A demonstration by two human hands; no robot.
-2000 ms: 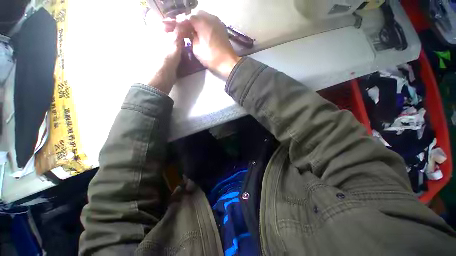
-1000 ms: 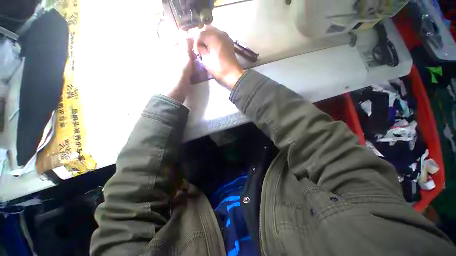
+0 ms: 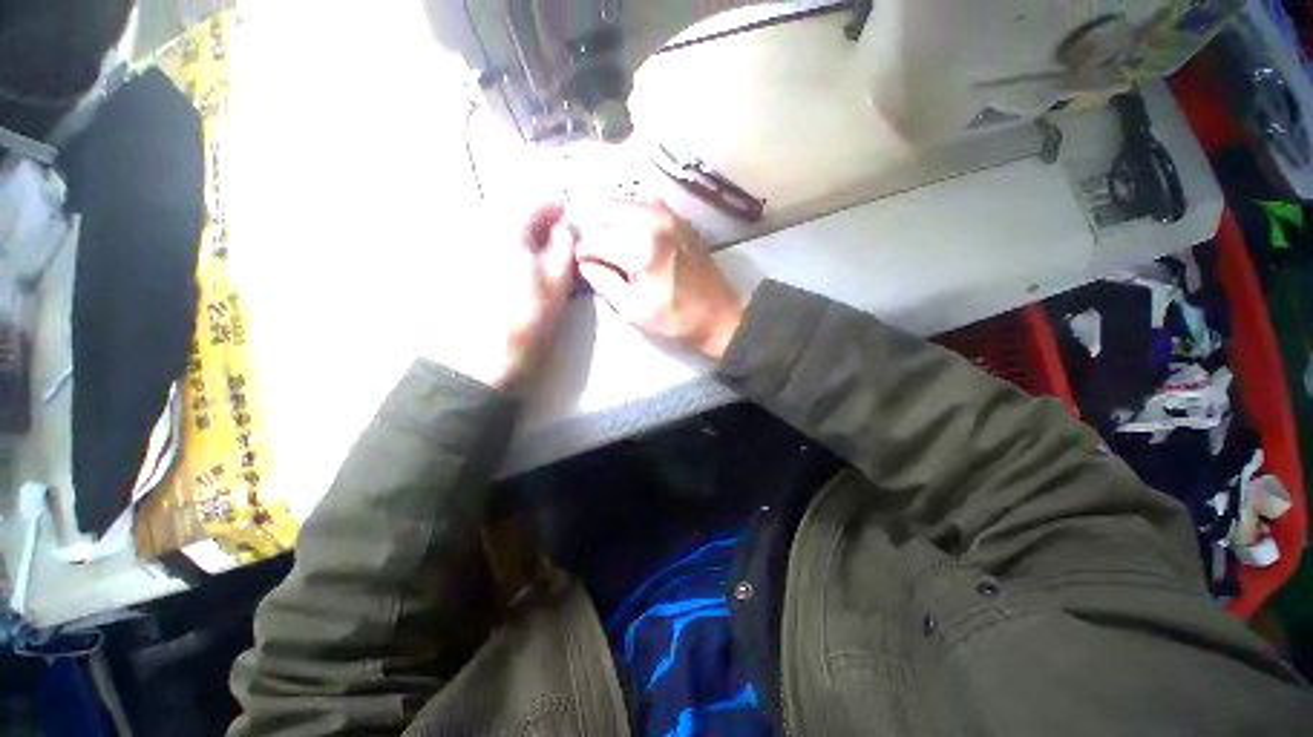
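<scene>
My left hand (image 3: 542, 295) and my right hand (image 3: 655, 274) are close together on the bright machine bed (image 3: 821, 274), just in front of the sewing machine head (image 3: 555, 65). A small bit of dark fabric (image 3: 580, 284) shows between them; most of it is hidden by the fingers and glare. The fingertips of both hands are washed out by the light. The needle and presser foot cannot be made out. Thread snips (image 3: 709, 183) with a dark red-brown handle lie on the bed beyond my right hand.
Yellow tape (image 3: 223, 346) with black characters runs along the left of the table. Long black cut pieces (image 3: 137, 288) lie at far left. A red basket (image 3: 1274, 418) with black and white scraps (image 3: 1188, 396) stands below the table at right.
Both hands sit lower in the picture, further from the machine head, and less dark fabric shows between them. The whole view has also shifted, with more of the machine head showing.
</scene>
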